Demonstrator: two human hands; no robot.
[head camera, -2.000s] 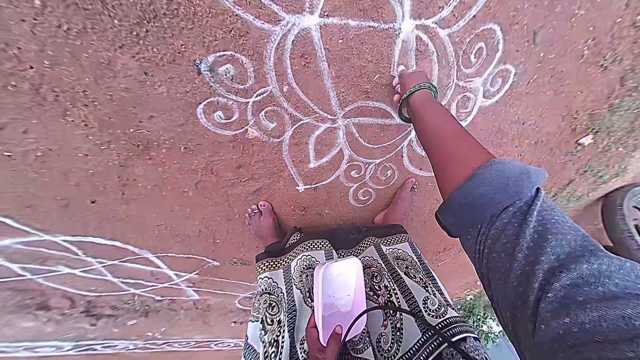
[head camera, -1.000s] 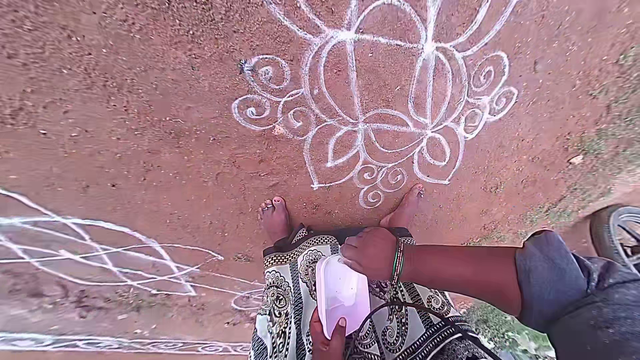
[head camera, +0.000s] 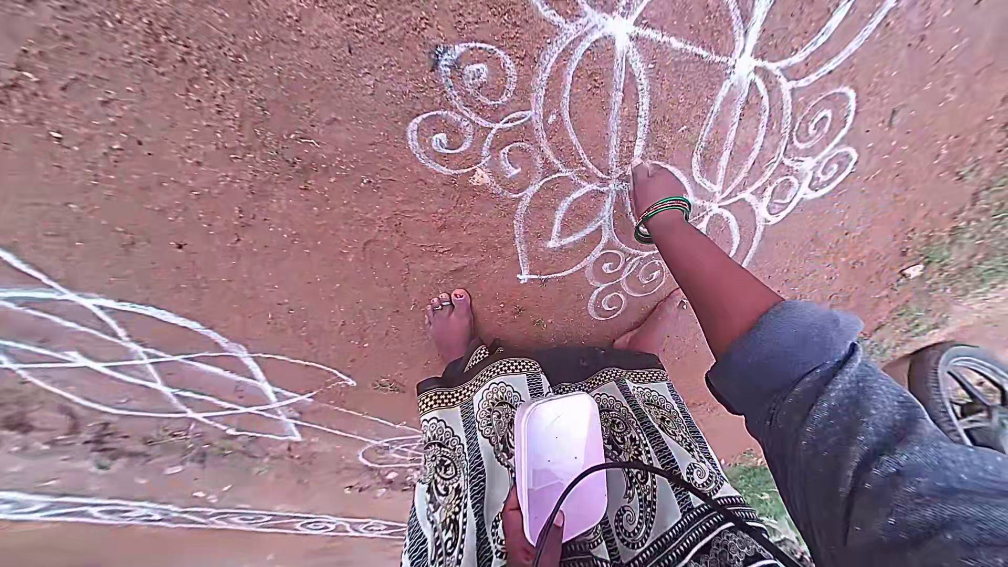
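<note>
My right hand (head camera: 655, 193), with green and red bangles at the wrist, reaches down to the white powder floral drawing (head camera: 618, 102) on the reddish ground. Its fingertips are pinched together at the line where the petals meet; any powder between them is hidden. Low in the view, my left hand (head camera: 531, 531) holds a pale pink plastic container (head camera: 557, 465) by its near end, over the patterned skirt. White powder lies inside the container. A black cable crosses in front of it.
My bare feet (head camera: 451, 324) stand just below the drawing. Looping white lines (head camera: 157, 358) and a patterned white border (head camera: 197, 516) lie on the ground at left. A wheel with a tyre (head camera: 965, 394) is at the right edge, near grass.
My right hand was on the drawing, then at the container one second ago, and is now back on the drawing. The left hand keeps hold of the container.
</note>
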